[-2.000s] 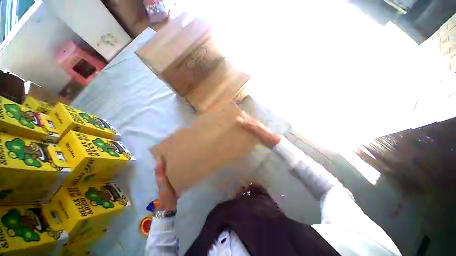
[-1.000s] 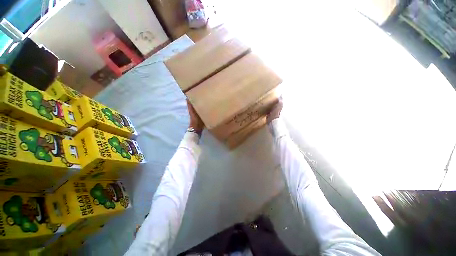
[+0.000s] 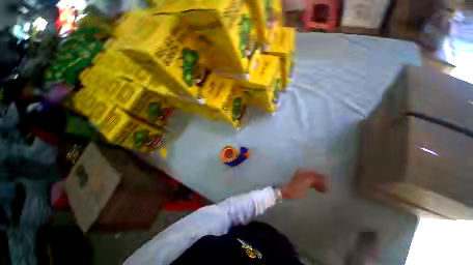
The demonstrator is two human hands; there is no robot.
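Closed brown shipping cartons [image 3: 441, 150] stand at the right of the table, blurred, with a dark seam between top panels. My left hand [image 3: 306, 183] is over the near part of the table, left of the cartons and apart from them. It is blurred, with nothing visible in it. A faint skin-toned blur near the bottom right edge may be my right hand; its shape cannot be made out. The blue-purple tape dispenser [image 3: 236, 156] with its orange roll lies on the table, left of my left hand and apart from it.
Yellow retail gift boxes [image 3: 220, 93] are massed at the left and back left of the pale blue-grey table [image 3: 332, 103]. A brown carton with a dark logo [image 3: 93, 181] stands low at the lower left. A red stool [image 3: 320, 14] is beyond the far edge.
The view has swung left. Both hands have let go of the cartons. My left hand has drawn back toward me, and the dispenser and low brown carton have come into view.
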